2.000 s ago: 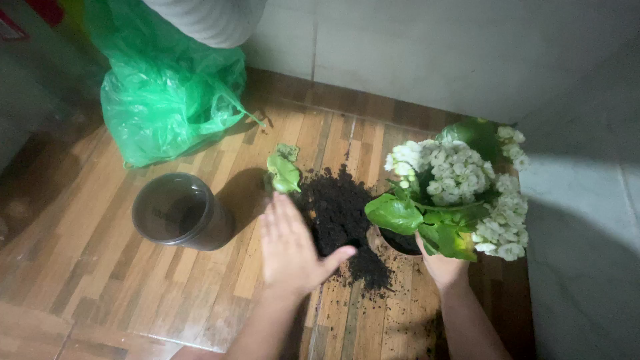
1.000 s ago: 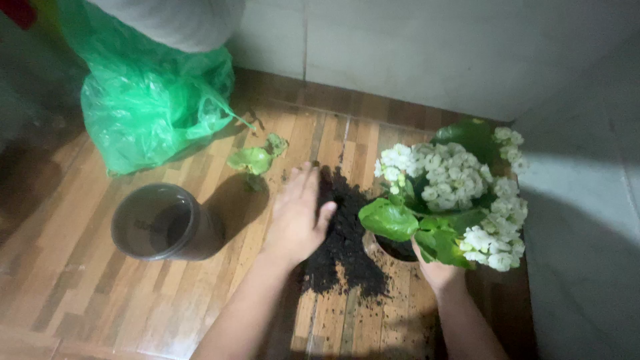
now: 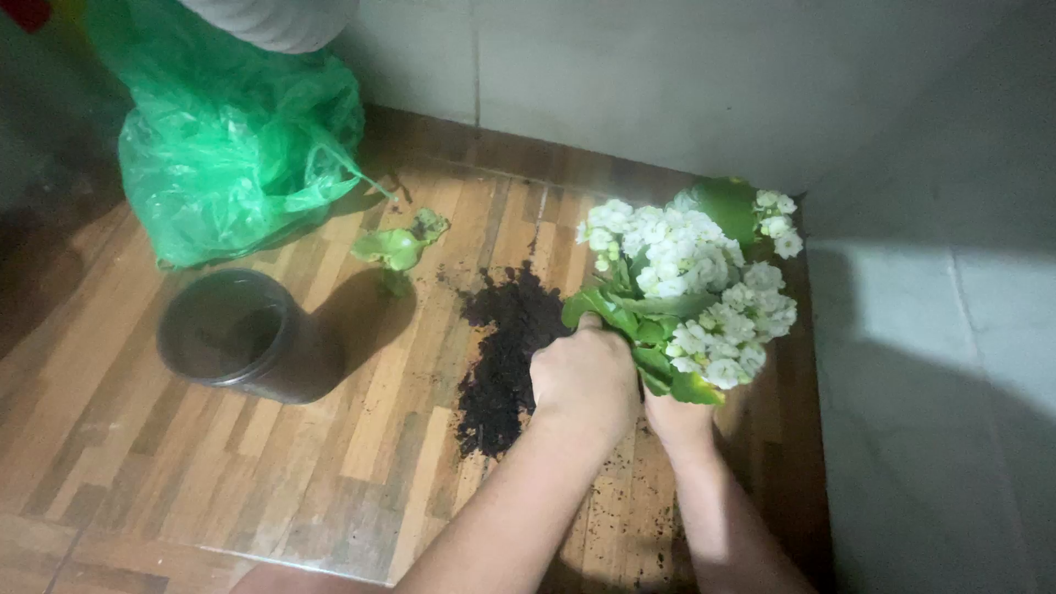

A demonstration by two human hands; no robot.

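A potted plant with clustered white flowers (image 3: 681, 256) and broad green leaves stands at the right, its pot now hidden behind my hands and the leaves. My left hand (image 3: 586, 371) is at the plant's left side, fingers curled at the lower leaves; what its fingers hold is mostly hidden. Under the leaves, my right hand (image 3: 681, 417) is at the plant's base, its fingers out of sight. Dark loose soil (image 3: 503, 355) lies heaped on the wood-patterned floor, just left of my left hand. Loose green leaves (image 3: 396, 246) lie beyond the heap, to the left.
A dark translucent plastic pot (image 3: 301, 363) stands at the left. Behind it sits a green plastic bag (image 3: 239, 165), with a white ribbed object (image 3: 276, 21) above. Tiled walls (image 3: 619, 91) border the floor at the back and right. Soil crumbs are scattered near my forearms.
My left hand has moved right, from the soil heap to the plant, and its fingers have curled. My right hand stays at the plant's base.
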